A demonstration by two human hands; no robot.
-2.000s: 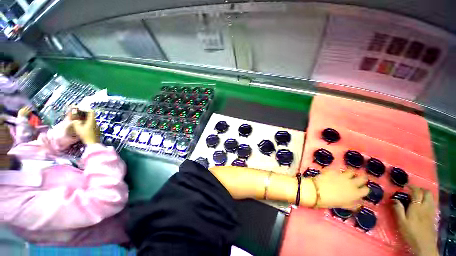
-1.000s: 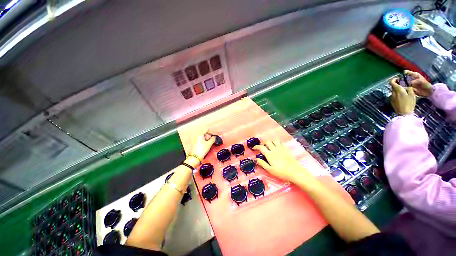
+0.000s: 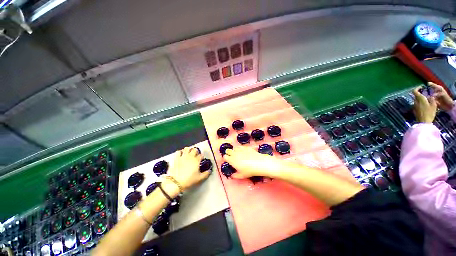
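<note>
Round black watch bodies lie on the pale beige board (image 3: 200, 205) and on the pink foam (image 3: 280, 205). My left hand (image 3: 187, 170) is over the board's upper right part, its fingertips at a watch body (image 3: 205, 165) near the foam's edge. My right hand (image 3: 245, 162) is low over the foam's left side, thumb and fingers around a watch body (image 3: 227, 169), with another just above the fingertips. Whether either hand grips a watch is not clear. My right hand and forearm partly cover a watch below them.
Filled clear trays flank the work area, left (image 3: 75, 200) and right (image 3: 355, 135). A black mat (image 3: 200, 237) shows below the board. A person in a pink sleeve (image 3: 425, 160) handles something at the right. A blue clock-like device (image 3: 428, 33) stands back right, an instruction sheet (image 3: 230, 65) behind.
My left hand has moved from the foam's upper part down-left onto the board. My right hand has moved left across the foam. The view has shifted, too.
</note>
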